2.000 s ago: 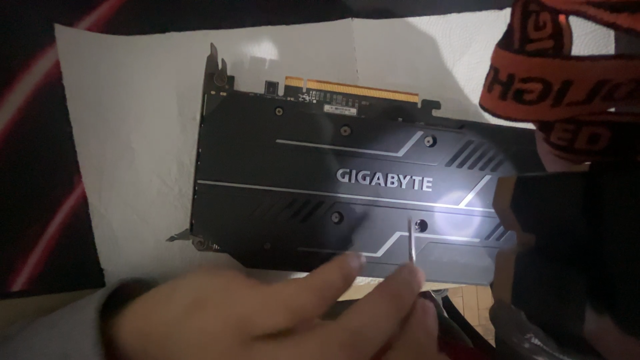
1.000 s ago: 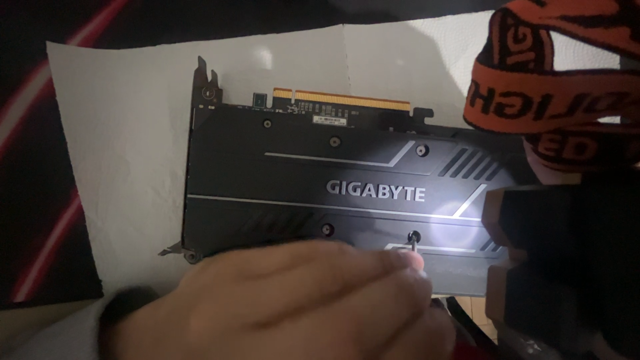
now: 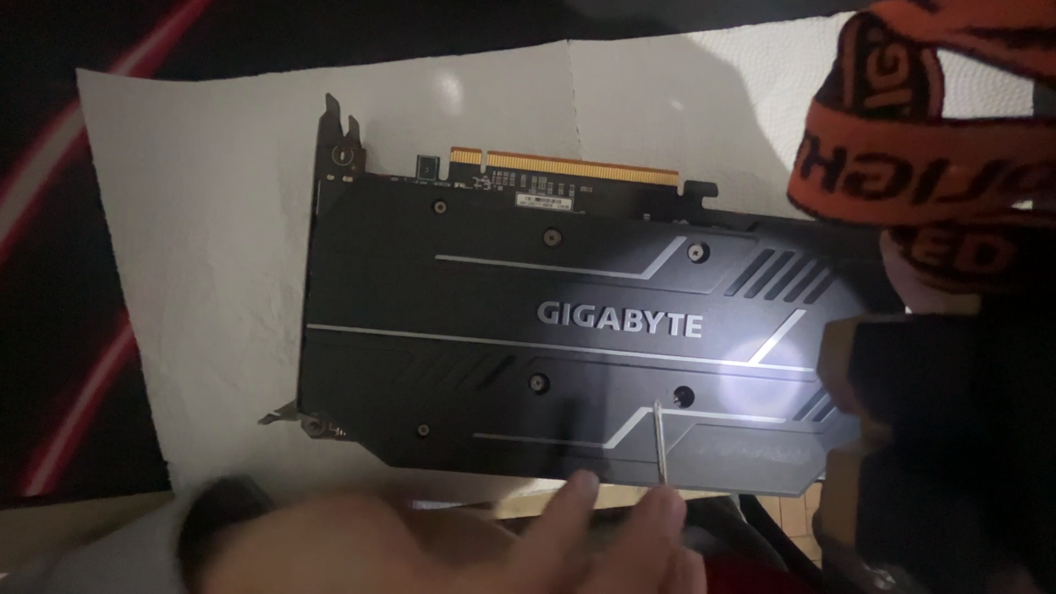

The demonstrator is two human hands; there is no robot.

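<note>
A Gigabyte graphics card [image 3: 462,289] lies with its black backplate up and its gold edge connector at the top. My left hand [image 3: 528,536], partly blurred, comes in from the lower left and holds a thin metal tool [image 3: 660,450] between its fingers. The tool's tip is over the backplate, just left of a round, dark screw hole [image 3: 683,397]. Screw heads show in other holes, such as one left of it [image 3: 538,383] and one above [image 3: 698,252]. My right hand is not in view.
White paper towel [image 3: 223,247] lies under the card, on a black surface with red streaks [image 3: 99,396]. A headlamp's orange and black strap [image 3: 924,165] and a dark blocky object [image 3: 932,412] cover the right side. A bright light spot falls on the backplate's right part.
A second ago the fingers were closer to the lower right hole, with the tool at it. Now the hand has drawn back and down, and the tip is left of the hole.
</note>
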